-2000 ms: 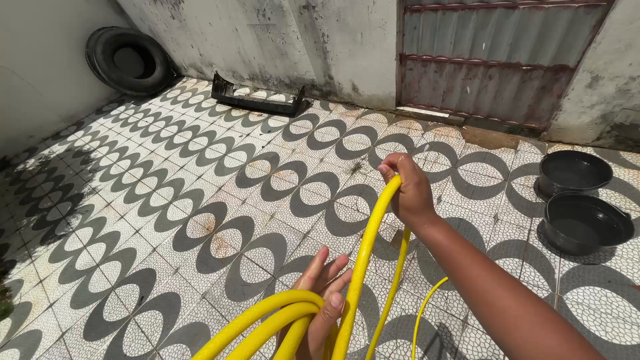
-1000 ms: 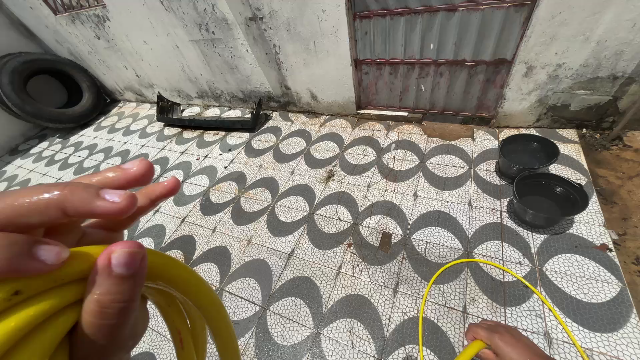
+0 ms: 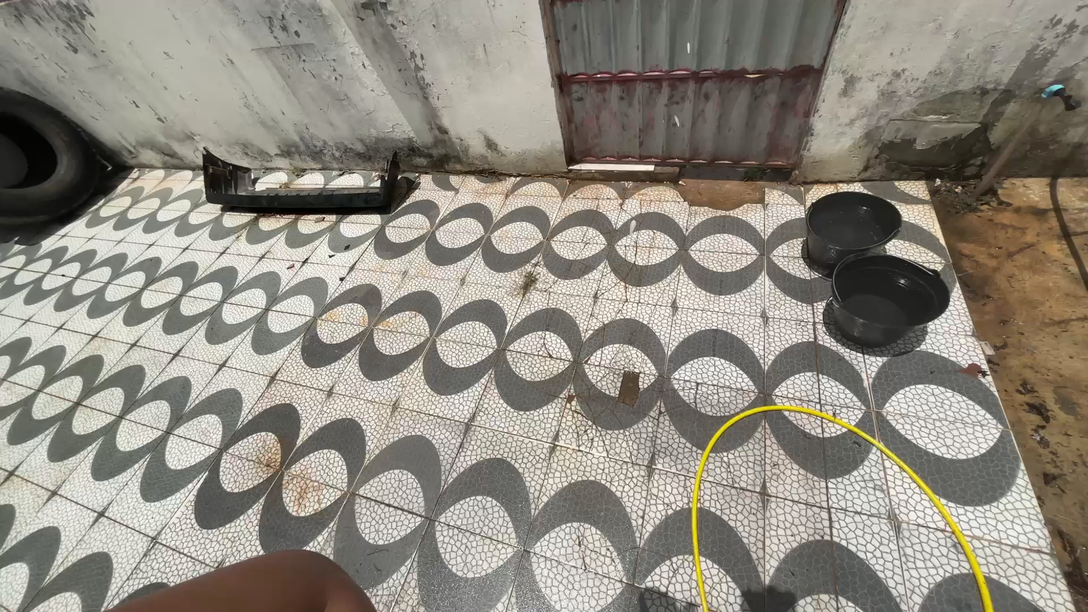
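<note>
Neither of my hands shows in the head view. Bare skin, perhaps a bent arm or a knee, reaches in at the bottom edge, left of the middle. A yellow hose (image 3: 769, 408) lies in an arch over the patterned tiles at the lower right, and both its ends run out of the bottom edge. The coils seen earlier are out of sight. Whether either hand is on the hose is hidden.
Two black buckets (image 3: 852, 223) stand close together at the right, near bare soil (image 3: 1020, 340). A black plastic car bumper part (image 3: 297, 197) lies by the wall, with a tire (image 3: 64, 161) at the far left. A tap (image 3: 1058, 95) juts out at the upper right.
Both hands have gone out of view, along with the yellow coils that my left hand held. The hose arch at the right still shows.
</note>
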